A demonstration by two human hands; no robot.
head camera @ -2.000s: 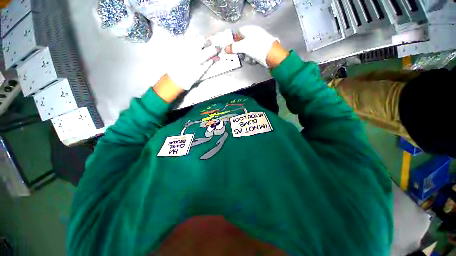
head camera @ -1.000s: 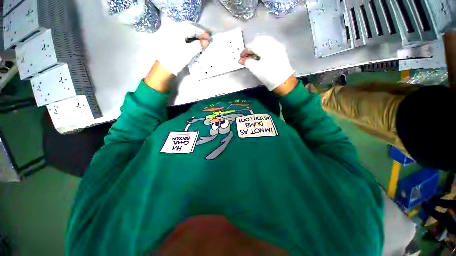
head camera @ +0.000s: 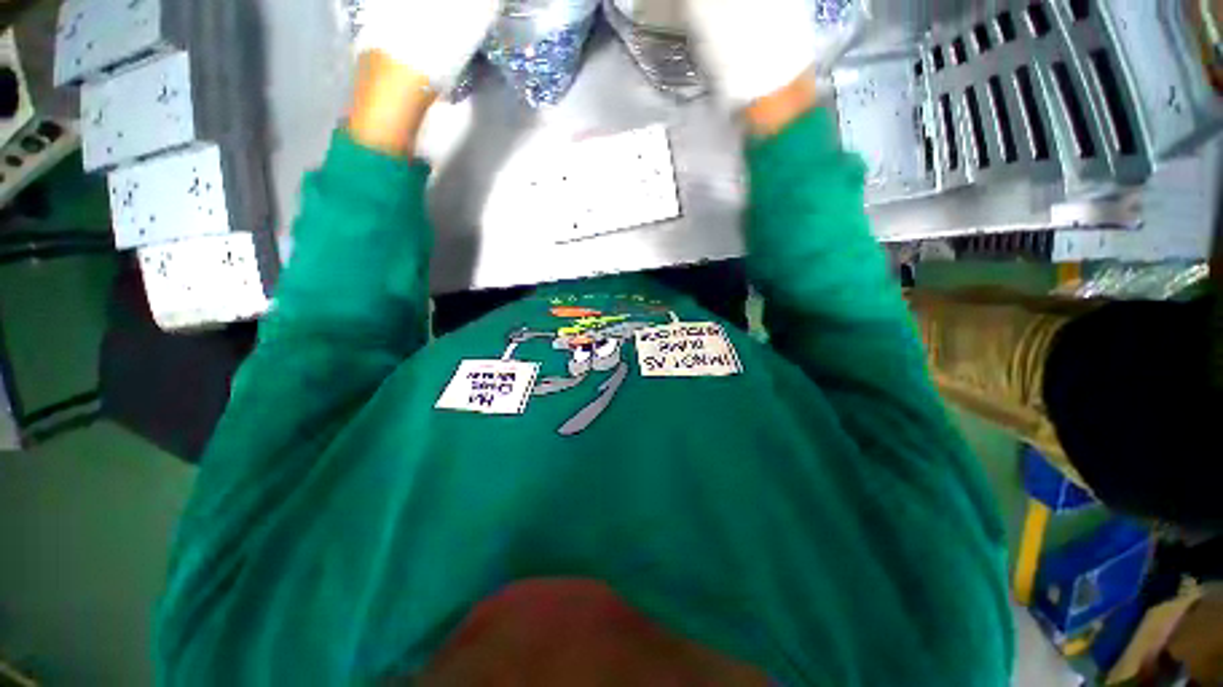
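Observation:
A pale sheet-metal plate [head camera: 604,184] with small dark holes lies flat near the table's front edge, with no hand on it. My left hand [head camera: 427,34], in a white glove, is at the top edge over the left fastener bags, blurred and cut off. My right hand [head camera: 754,47], in a white glove, is at the top edge between the right bags, also blurred and cut off. The fingers of both hands are hidden. Clear bags of blue-silver fasteners [head camera: 539,57] and a bag of greyer bits [head camera: 660,57] show between the hands.
A stepped stack of white hole-marked brackets [head camera: 168,195] stands at the left. Grey slotted panels [head camera: 999,101] are stacked at the right. A cream control box [head camera: 30,148] is at the far left. Another person's tan-clad leg [head camera: 986,352] and blue bins [head camera: 1089,570] are at the right.
Both hands have left the plate and moved away from me to the bags. The plate now lies released on the table. The view has shifted slightly.

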